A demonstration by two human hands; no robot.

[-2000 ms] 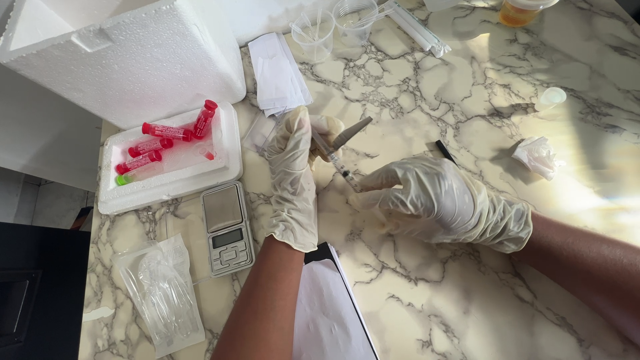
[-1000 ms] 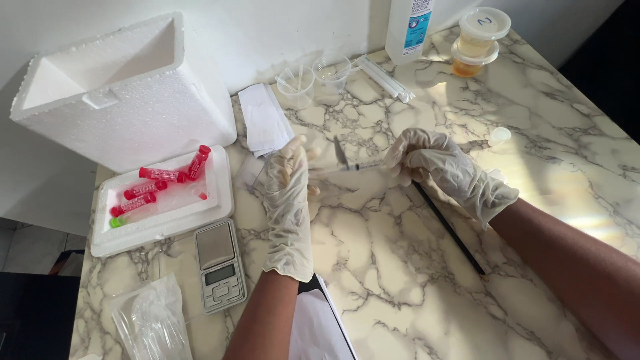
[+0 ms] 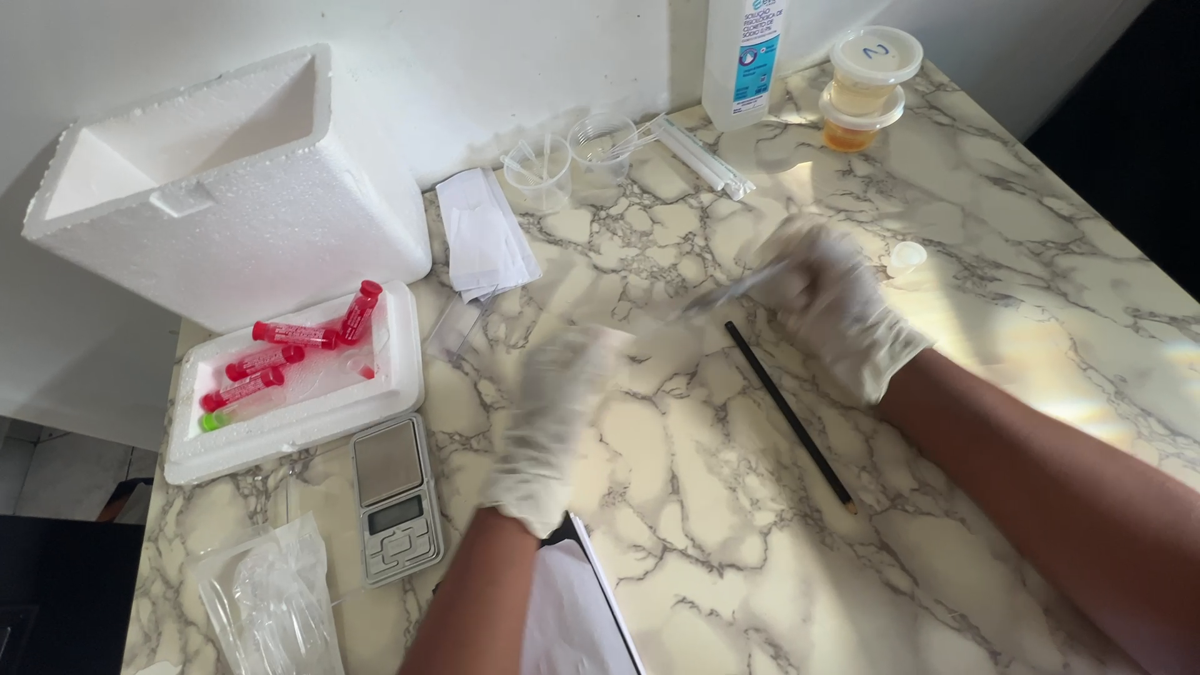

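Note:
My left hand [image 3: 562, 412], in a pale latex glove and blurred, hovers above the marble-patterned table; whether it holds anything cannot be told. To the right, my right hand [image 3: 825, 300], also gloved, is closed on a slim grey tool [image 3: 731, 289] that points toward my left hand; blur hides its kind. A black pencil [image 3: 787, 412] lies just below my right hand. Beyond my left hand are thin glass or plastic slides [image 3: 457, 326] and white paper slips [image 3: 483, 234]. A sheet of paper [image 3: 574, 614] on a dark-edged board lies partly under my left forearm.
Red-capped tubes [image 3: 295, 335] rest in a foam lid [image 3: 412, 375] beside a foam box [image 3: 281, 234]. Nearer are a pocket scale [image 3: 398, 502] and a plastic packet [image 3: 272, 600]. Clear cups [image 3: 539, 178], wrapped sticks [image 3: 703, 155], a bottle [image 3: 741, 66], lidded containers [image 3: 862, 80] and a small cap [image 3: 907, 257] stand farther back.
My hands were close together around a small clear item and a grey blade-like thing; my left hand has since drawn back toward me. The view has shifted, showing the bottle and containers more fully.

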